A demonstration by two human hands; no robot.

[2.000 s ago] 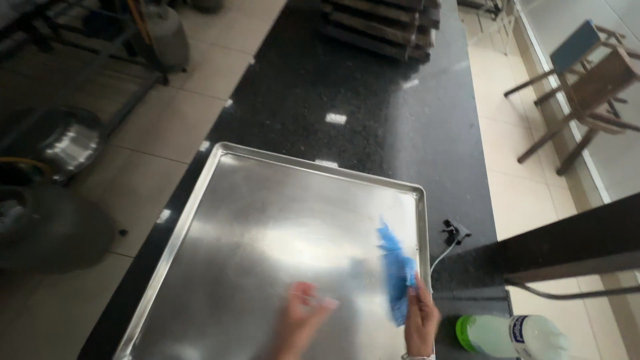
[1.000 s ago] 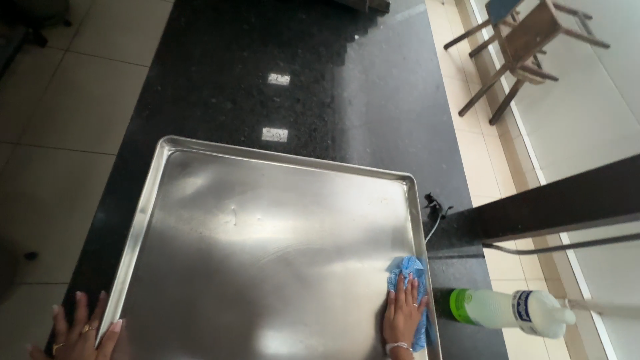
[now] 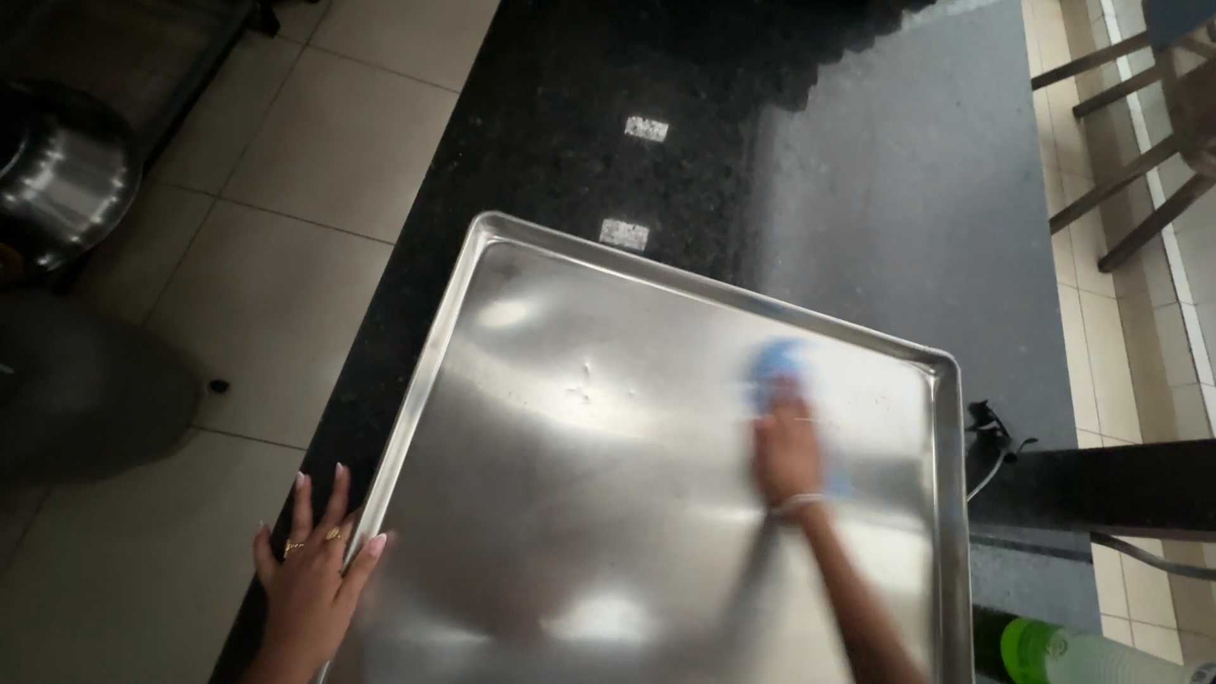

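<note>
A large rimmed metal sheet pan (image 3: 665,456) lies on a black stone counter (image 3: 608,85). My right hand (image 3: 788,451), blurred and wearing a bracelet, presses a crumpled blue cloth (image 3: 781,361) against the upper right part of the pan's flat surface. The cloth is partly hidden under the fingers. My left hand (image 3: 313,570), with rings on its fingers, rests spread at the pan's left rim and the counter edge, its thumb over the rim and no object gripped.
A bottle with a green end (image 3: 1035,646) lies right of the pan. Beyond the pan's right rim are a dark beam (image 3: 1102,484) and a cable. Chair legs (image 3: 1140,199) show at the upper right, a shiny metal bowl (image 3: 71,180) at the left.
My right hand with the blue cloth has moved from the pan's right rim inward and up the pan since a second ago. My left hand stays by the left rim. The view has shifted.
</note>
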